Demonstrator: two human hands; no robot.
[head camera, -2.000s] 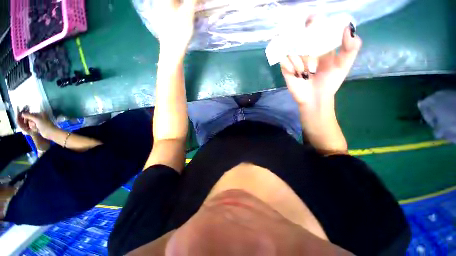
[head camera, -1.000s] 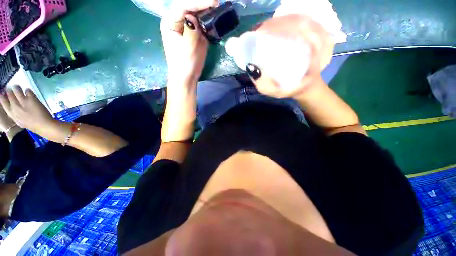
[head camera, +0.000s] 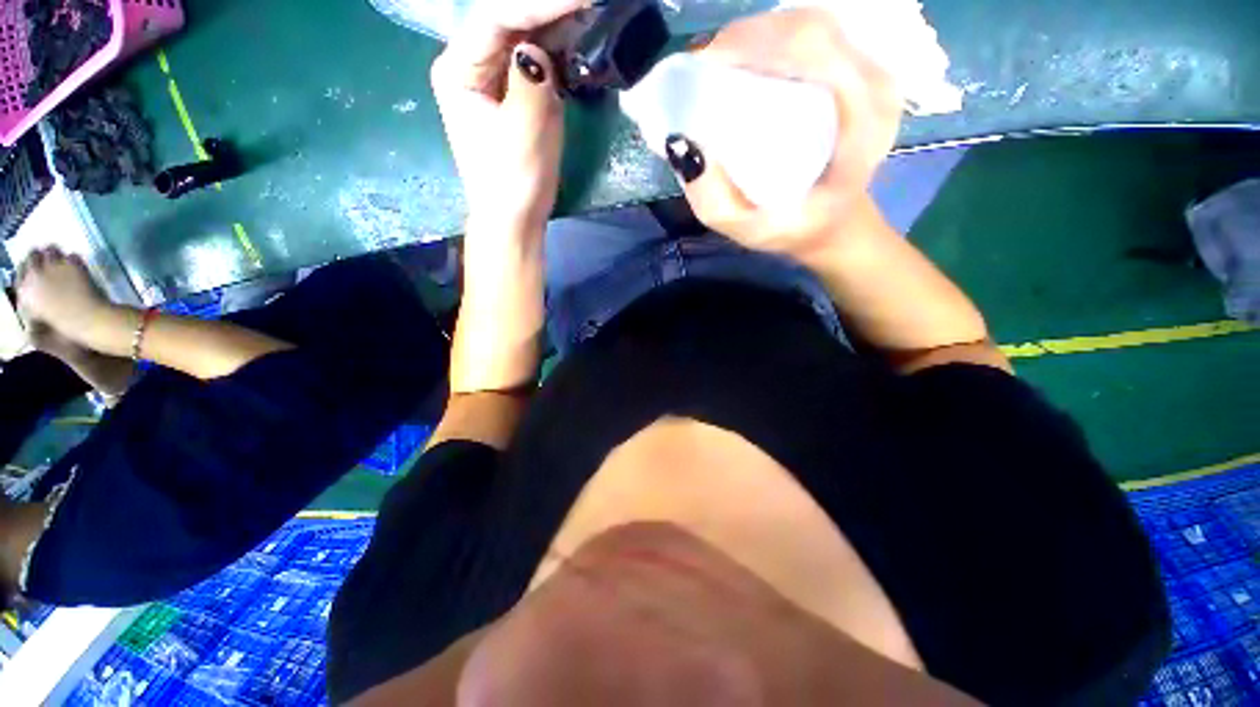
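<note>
My left hand (head camera: 504, 131) grips a glossy black plastic housing (head camera: 618, 44) near the top edge, its boxy end facing right. My right hand (head camera: 815, 138) is closed around a translucent white squeeze bottle (head camera: 753, 127), its narrow end pointing left at the housing's lower right side. I cannot tell if the tip touches it. A crumpled white cloth or tissue (head camera: 923, 58) shows behind my right hand. A narrow black part (head camera: 194, 170) lies on the bench at the left, beside the yellow line.
A pink slotted basket (head camera: 138, 17) with dark parts stands at top left, with a dark heap of small parts (head camera: 104, 142) beside it. A person's arm (head camera: 207, 345) reaches to the bench at left. Clear plastic (head camera: 415, 14) shows at the top edge. The green bench's front edge crosses above my lap.
The hands came together over the last two seconds, with housing and bottle now in view. Since one second ago, the bottle moved slightly up. Fewer black parts lie by the yellow line; the neighbour's hand moved.
</note>
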